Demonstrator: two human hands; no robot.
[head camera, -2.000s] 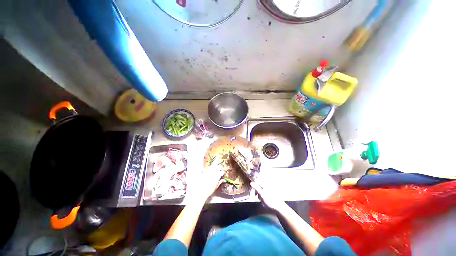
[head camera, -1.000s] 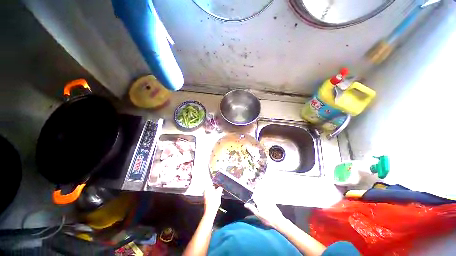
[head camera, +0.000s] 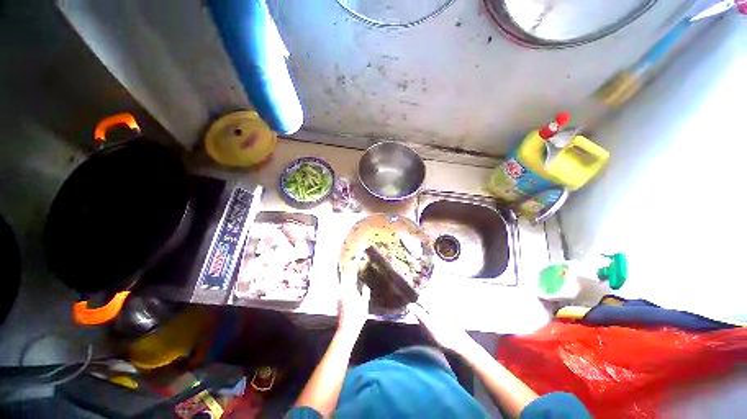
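The round chopping board (head camera: 406, 233) lies beside the sink, scattered with chopped green and pale bits. The cleaver (head camera: 390, 275) is over the board, its dark blade slanting from upper left to lower right. My right hand (head camera: 432, 321) grips its handle at the board's lower right edge. My left hand (head camera: 353, 301) is at the board's lower left edge, close to the blade; its fingers are washed out by glare, so I cannot tell whether it holds anything.
Left of the board are a steel tray of pale meat (head camera: 277, 255), a bowl of cut greens (head camera: 307, 181), the induction cooker (head camera: 227, 243) and a black wok (head camera: 117, 214). Behind is a steel bowl (head camera: 391, 170). Right are the sink (head camera: 483, 260), yellow jug (head camera: 532, 170) and red bag (head camera: 606, 364).
The cleaver has moved from the board's near edge up over its middle. My left hand has moved up to the board's edge. The view has shifted slightly.
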